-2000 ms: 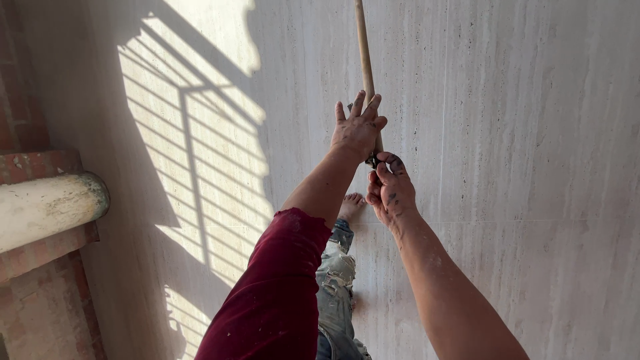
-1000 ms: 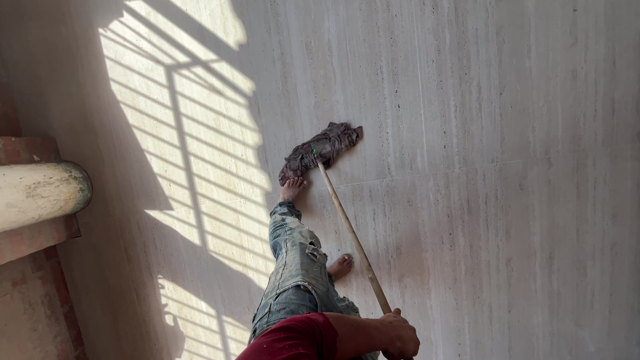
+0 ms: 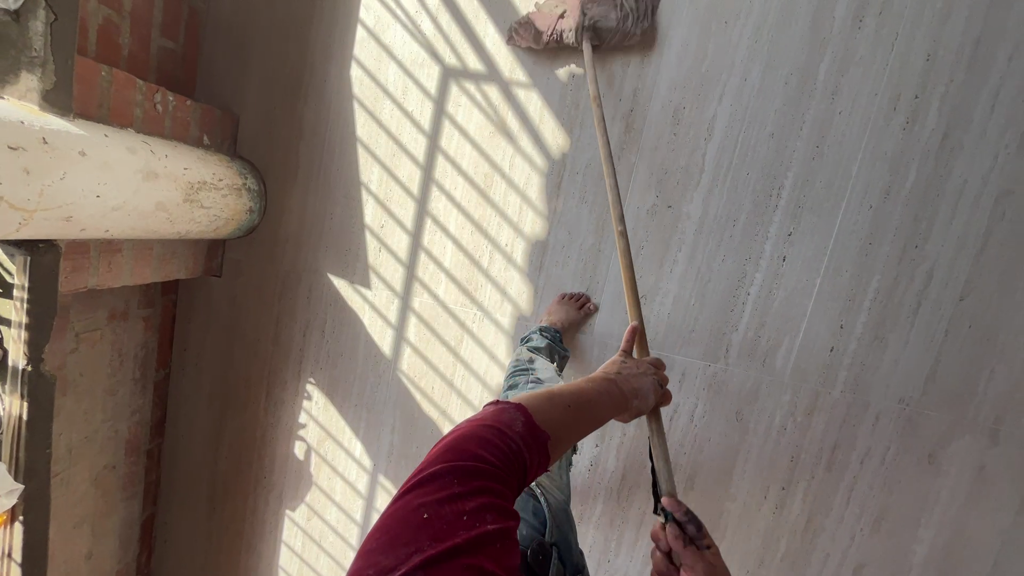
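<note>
My left hand (image 3: pixel 636 384) is closed around the middle of a wooden mop handle (image 3: pixel 614 192), its thumb pointing up along the wood. Lower down, at the bottom edge of the view, my right hand (image 3: pixel 685 540) grips the end of the handle, where a black strip hangs beside it. At the far end of the handle, a grey and pinkish cloth mop head (image 3: pixel 620 22) lies on the floor, partly cut off by the top edge.
The stone-look floor (image 3: pixel 784 240) carries a barred shadow in sunlight. At the left, a rounded pale column (image 3: pixel 128 180) juts out over brickwork (image 3: pixel 132 100). My bare foot (image 3: pixel 570 310) is left of the handle.
The mop head was near my foot one second ago and is now farther ahead, at the top edge. Both hands are now seen on the handle; only one showed there a second ago.
</note>
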